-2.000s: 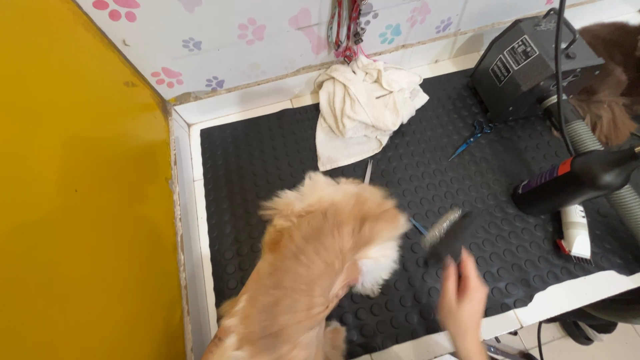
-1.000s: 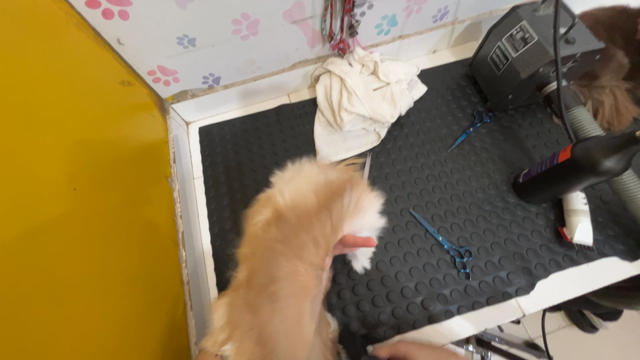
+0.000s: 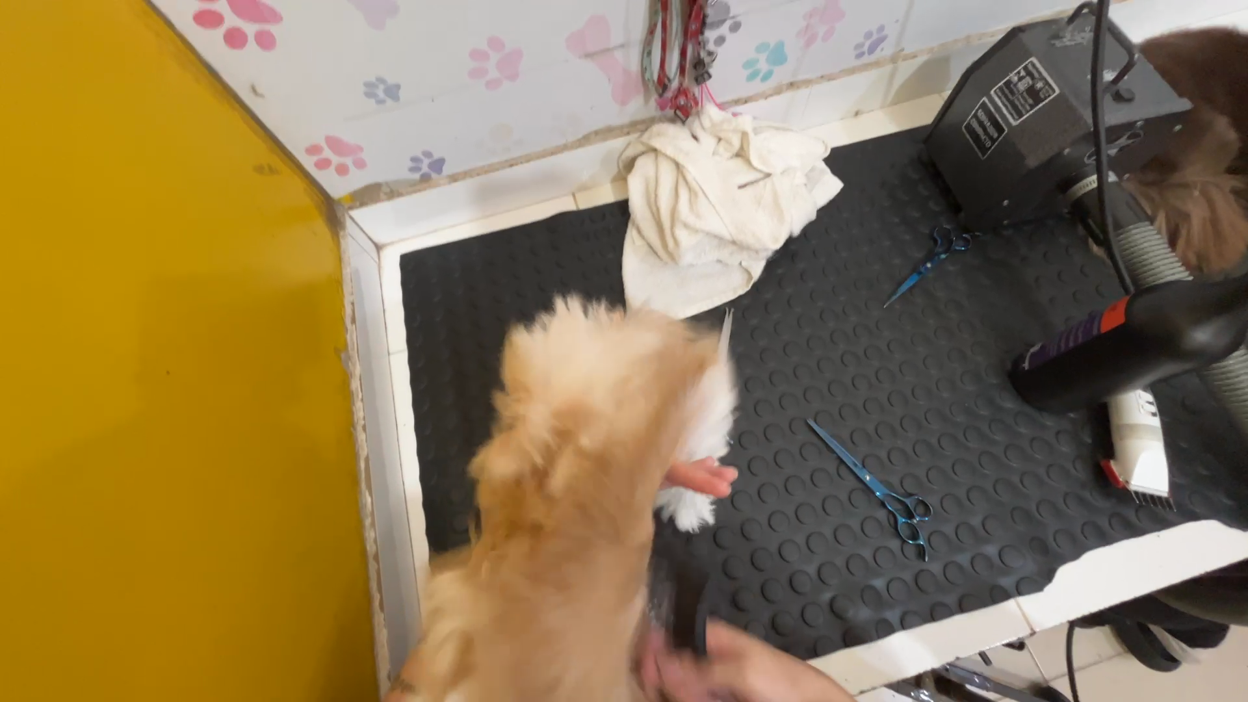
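A tan, fluffy dog stands on the black studded rubber mat, its head turned toward the wall. My right hand, blurred at the bottom, grips a dark pet brush close against the dog's side. Fingertips of my left hand show beside the pale fur of its chest; the rest lies hidden by the dog, so I cannot tell how firmly it holds. Blue scissors lie on the mat right of the dog. A second blue pair lies farther back. A thin metal tool shows partly behind the head.
A crumpled cream towel lies by the paw-print wall under hanging leashes. At right are a black dryer, its grey hose, a black bottle, a white clipper and brown fur. A yellow panel borders the left.
The brush, held up right of the dog two seconds ago, is now low at its side. My left fingertips, not clearly seen at first, show at the dog's chest. The dog's head has shifted.
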